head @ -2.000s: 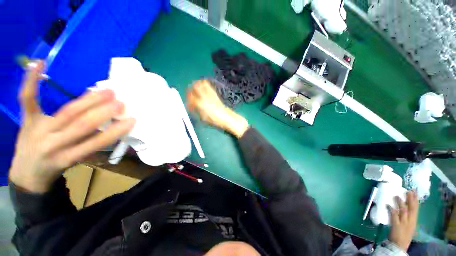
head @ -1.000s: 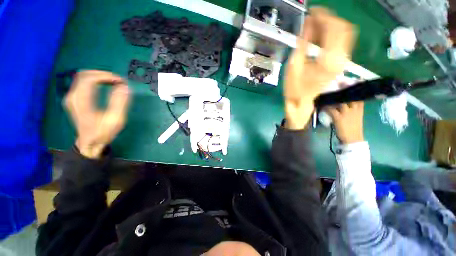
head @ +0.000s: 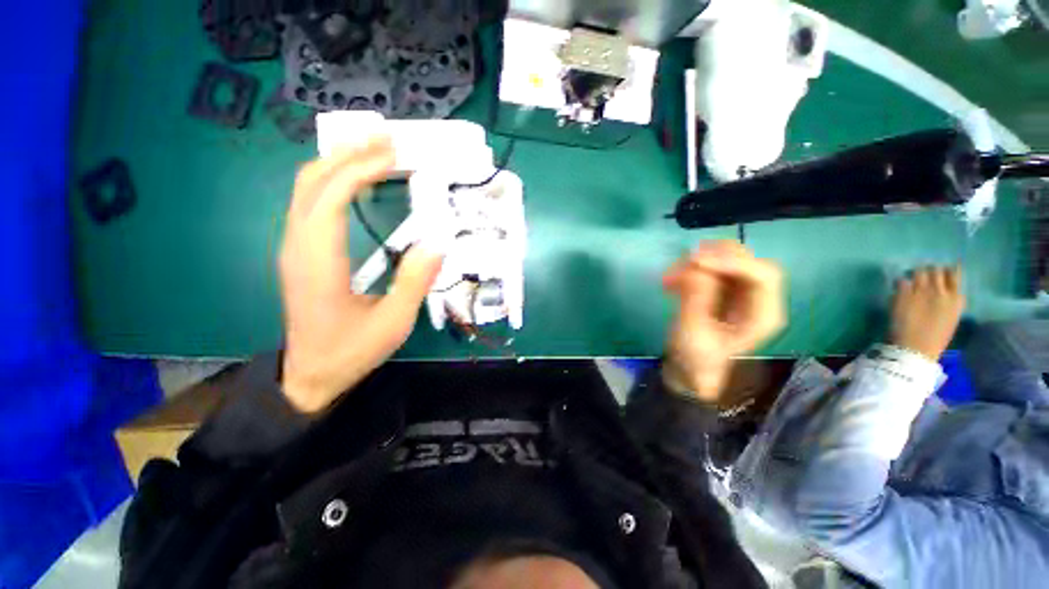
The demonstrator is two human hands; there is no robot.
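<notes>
The white camera housing (head: 504, 213) lies open on the green bench in front of me, thin wires hanging from its near end and a block-like arm at its far end. My left hand (head: 345, 259) is on its left side, fingers on the arm and thumb on the body edge. A slim white rod sticks out under this hand. My right hand (head: 727, 308) is blurred, right of the housing and below the screwdriver tip, fingers curled; whether it holds anything small cannot be told. The black electric screwdriver (head: 828, 182) hangs at the right, apart from both hands.
Black plates (head: 380, 63) lie heaped at upper left; a loose square one (head: 109, 190) lies further left. The screw feeder (head: 523, 81) stands beyond the housing. Another white camera unit (head: 753, 98) lies right of it. A neighbour's hand (head: 927, 311) rests at the right. Blue crate (head: 35, 230) at left.
My left hand has moved right onto the housing. My right hand has come down from the screwdriver area towards me. A white unit now shows beyond the screwdriver, and the neighbour's hand has moved right.
</notes>
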